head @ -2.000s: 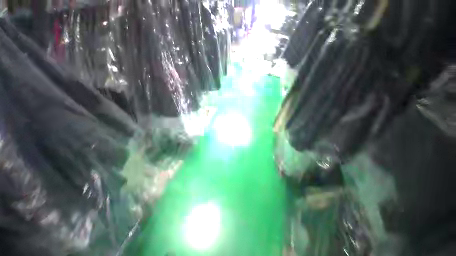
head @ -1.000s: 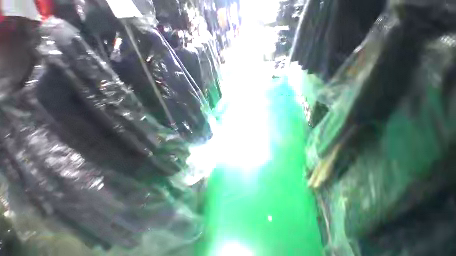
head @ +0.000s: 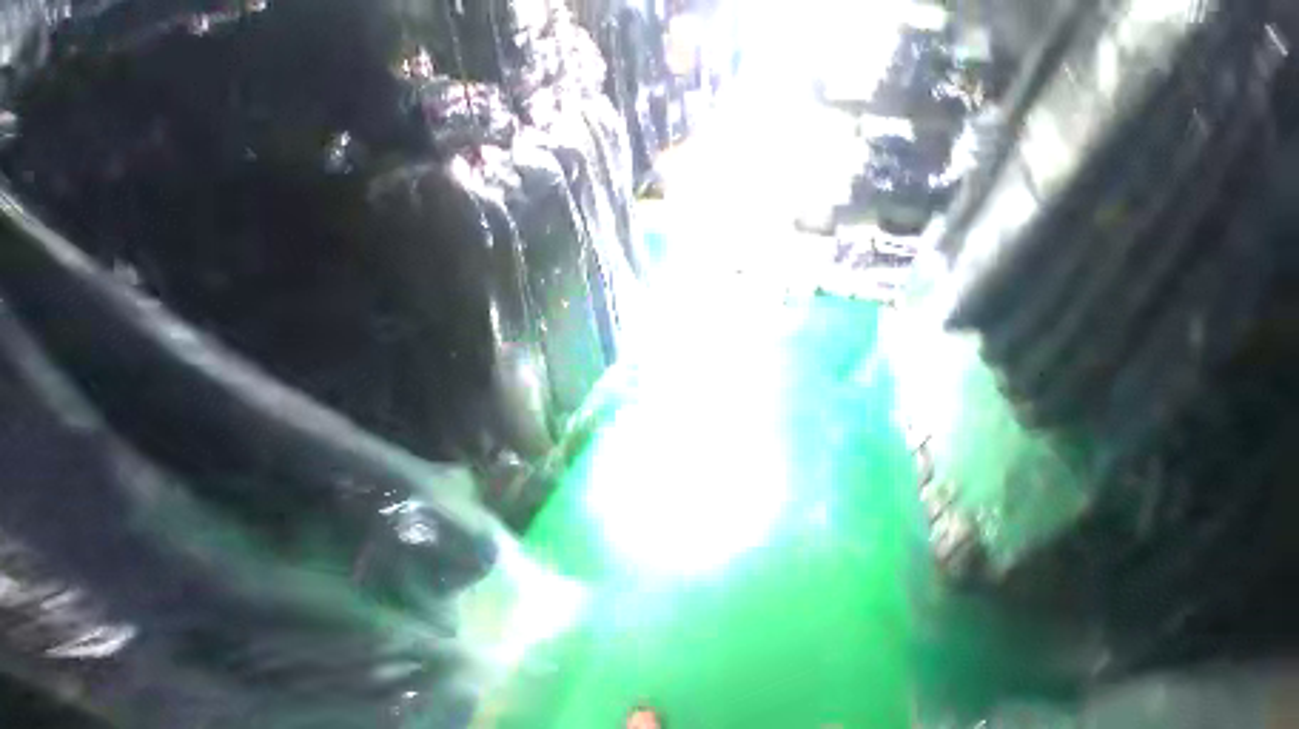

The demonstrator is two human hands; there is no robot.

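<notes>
Dark garments in shiny clear film hang on both sides. On the left, long wrapped garments (head: pixel 214 413) slant down towards the floor, close to me. More bagged garments (head: pixel 534 271) hang beyond them. On the right, a dark pleated or folded garment (head: pixel 1125 271) hangs with clear film (head: pixel 1004 456) below it. Neither of my hands can be made out. A very small skin-toned spot shows at the bottom edge; I cannot tell what it is. No torch is visible. The picture is blurred.
A narrow green glossy floor aisle (head: pixel 769 641) runs ahead between the garments. A strong white glare covers its middle and far end. Wrapped stock (head: pixel 898 164) shows at the far right of the aisle. Film hangs low over both floor edges.
The view has moved forward along the aisle. The red and white items at the upper left are out of view. Different garments are close on both sides, and the skin-toned spot has appeared.
</notes>
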